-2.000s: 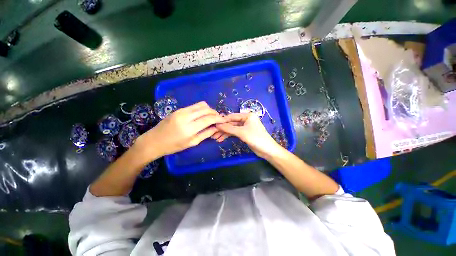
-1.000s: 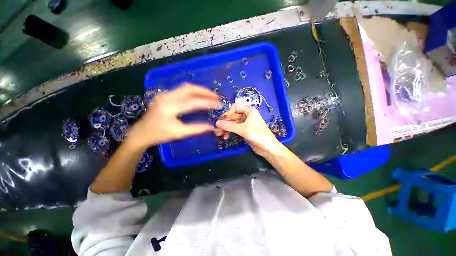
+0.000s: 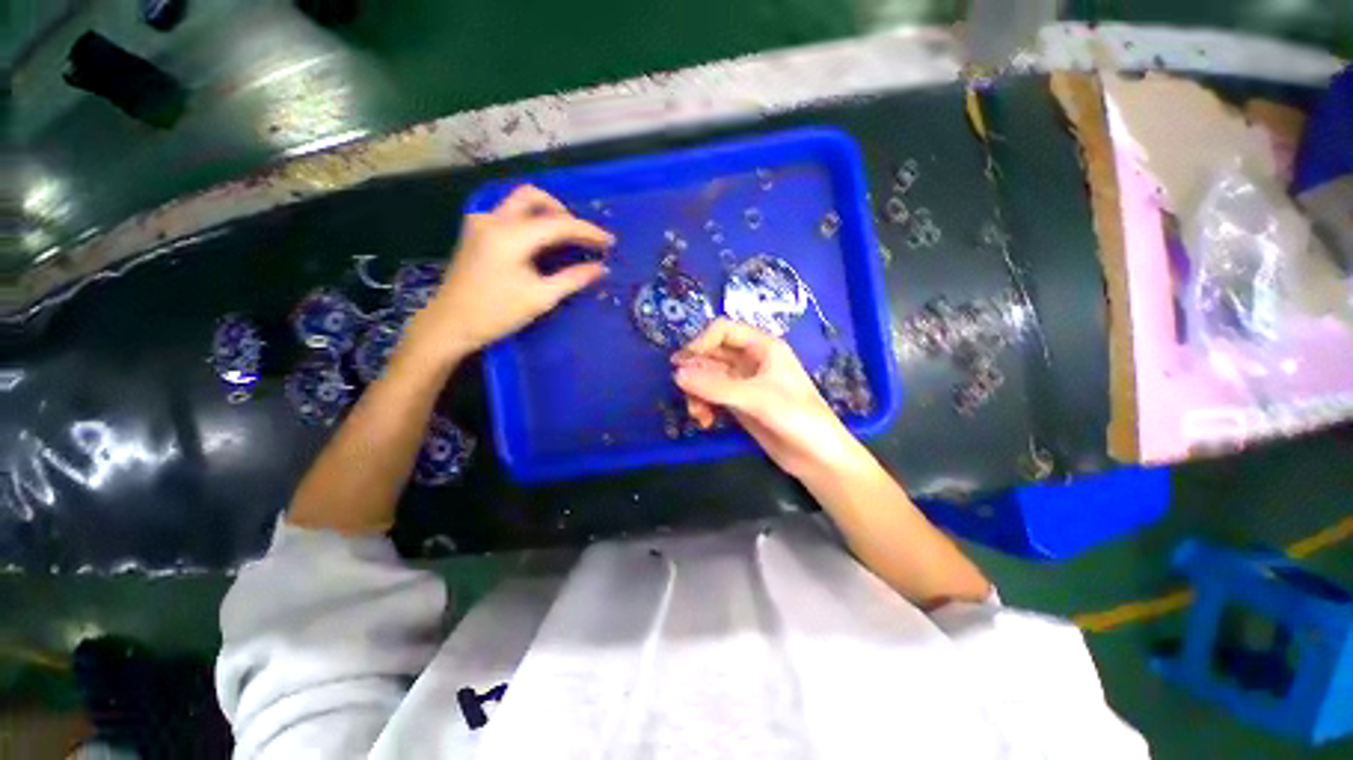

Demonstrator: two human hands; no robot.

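Note:
The shallow blue tray lies in front of me. Inside it are a dark blue round board unit and, beside it, a brighter, pale-faced round unit with a white lead on its right. My left hand is over the tray's upper left, thumb and fingers apart, with nothing visible between them. My right hand is just below the two units, thumb and fingertips drawn together; whether a tiny part is pinched there is too small to tell. Small metal bits lie at the tray's lower right.
Several round units cluster on the black mat left of the tray. Metal rings and small metal parts lie to its right. Beyond are a clear plastic bag on pink-white cardboard, a blue bin and a blue stool. A black cylinder stands upper left.
My left hand has moved away from my right hand to the upper left, its fingers spread. The dark blue unit is now uncovered. My right hand stays near the units. The view has shifted slightly.

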